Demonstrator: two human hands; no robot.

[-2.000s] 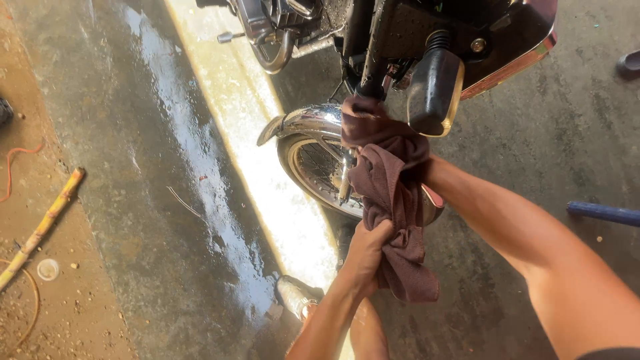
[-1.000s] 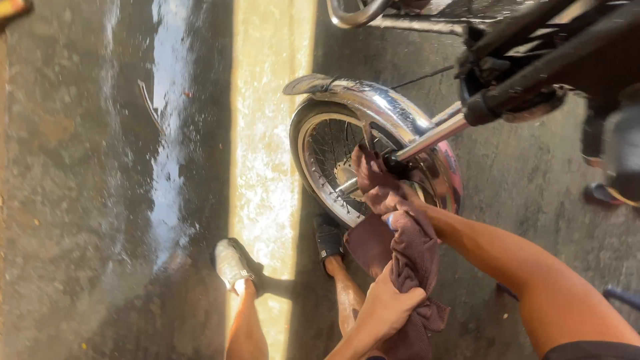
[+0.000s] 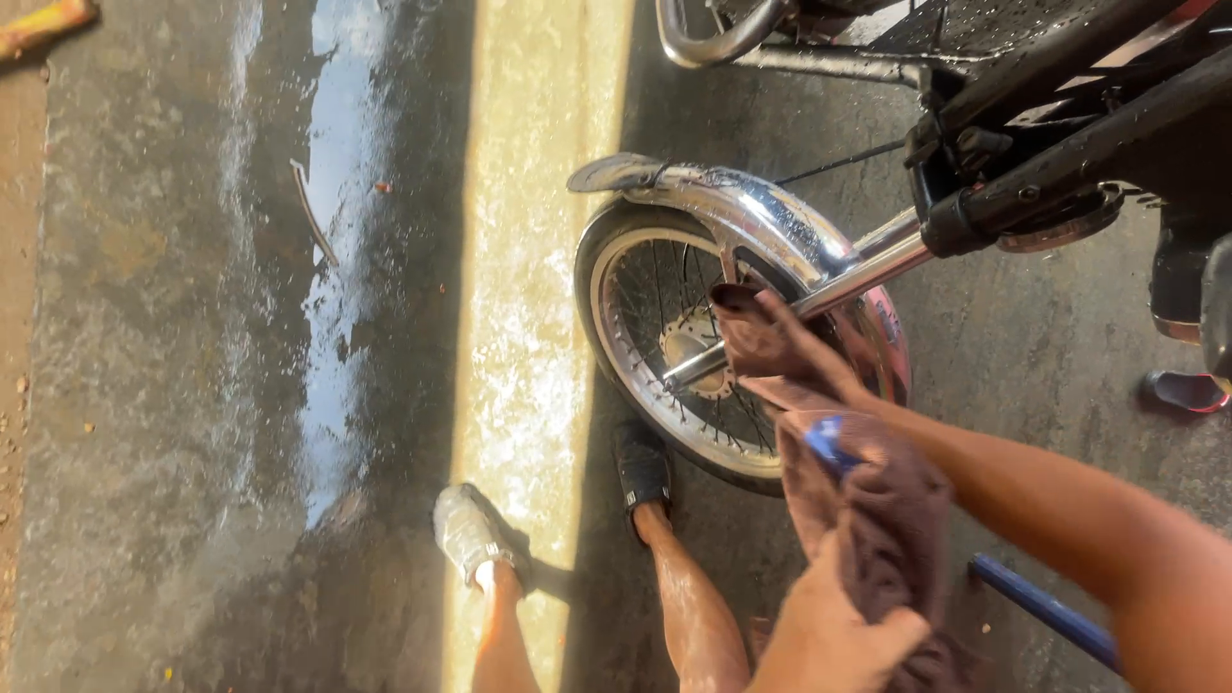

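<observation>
A brown cloth (image 3: 895, 510) with a blue patch hangs between my two hands. My left hand (image 3: 828, 616), low in the view, grips its lower part. Higher up, my right hand (image 3: 808, 351) has the cloth's upper end at the chrome fork tube (image 3: 861, 279) of a motorcycle, beside the spoked front wheel (image 3: 611, 318). The cloth covers part of the fork and wheel, and most of the right hand's fingers. Over the tyre curves a shiny chrome front fender (image 3: 760, 207).
My feet, in a light shoe (image 3: 469, 529) and a dark shoe (image 3: 643, 467), stand near the wheel. A metal crash bar (image 3: 722, 43) juts out above. A blue pipe (image 3: 1044, 611) lies at lower right. Wet concrete (image 3: 346, 289) spreads on the left.
Both hands have kept hold of the cloth. Its upper end was higher up the fork two seconds ago and is now lower, near the wheel. The view has shifted and turned.
</observation>
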